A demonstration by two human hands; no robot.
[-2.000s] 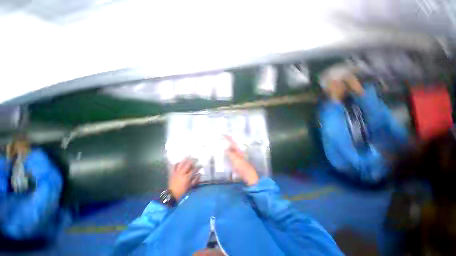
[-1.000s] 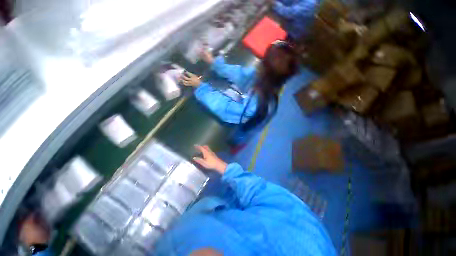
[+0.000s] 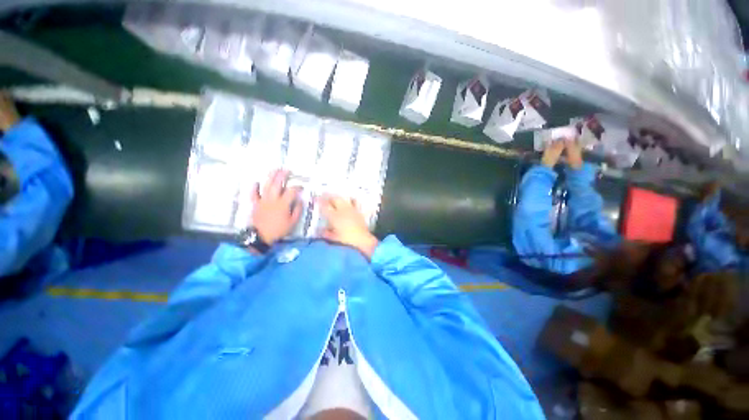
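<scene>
A clear blister tray [image 3: 220, 215] lies on the dark green bench in front of me, with two rows of pockets holding pale oblong units [image 3: 267, 135]. My left hand [image 3: 277, 209], with a dark watch at the wrist, rests on the tray's near row, fingers spread. My right hand [image 3: 345, 221] rests on the near row to the right of it, fingers towards the middle. Blur hides whether either hand holds a unit; none shows lifted.
White folded cartons [image 3: 349, 80] stand on the green belt [image 3: 386, 92] beyond the tray, under the white shelf [image 3: 493, 49]. Neighbouring workers sit at left and right. A red bin [image 3: 650, 215] and brown cartons [image 3: 575, 335] are at right.
The view has swung back from the right to face the tray squarely. My left hand, at the picture's lower left edge before, and my right hand, beside the tray before, are now both on it.
</scene>
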